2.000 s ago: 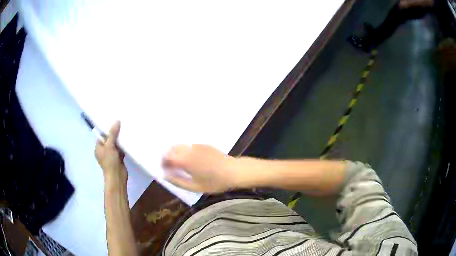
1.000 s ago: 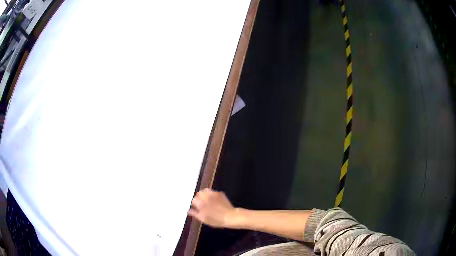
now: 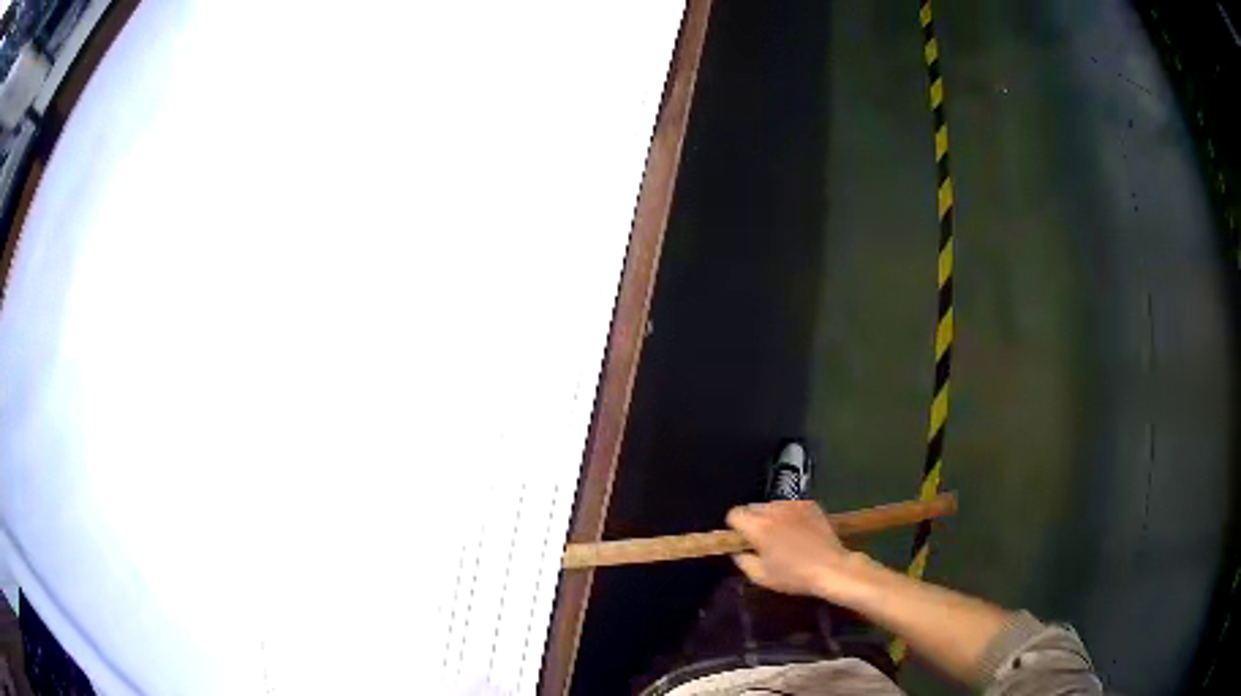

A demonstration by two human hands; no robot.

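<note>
My right hand (image 3: 789, 544) is closed around the middle of a wooden ruler (image 3: 653, 549). The ruler lies crosswise in the view, its left end over the table's wooden edge at the border of the paper, its right end out over the floor. The wide white marker paper (image 3: 340, 326) covers the table; most of it is glared blank, with thin printed lines near its lower right. My left hand is not in view.
The table's brown wooden edge (image 3: 637, 299) runs up the middle. To its right is dark and green floor with a yellow-and-black tape line (image 3: 942, 299). A shoe (image 3: 789, 469) shows beyond my hand. Dark fabric (image 3: 52, 650) shows at the lower left.
The view has turned along the table edge. My right hand has moved from the table edge rightward over the floor and now holds the ruler. My left hand and the pen have left view.
</note>
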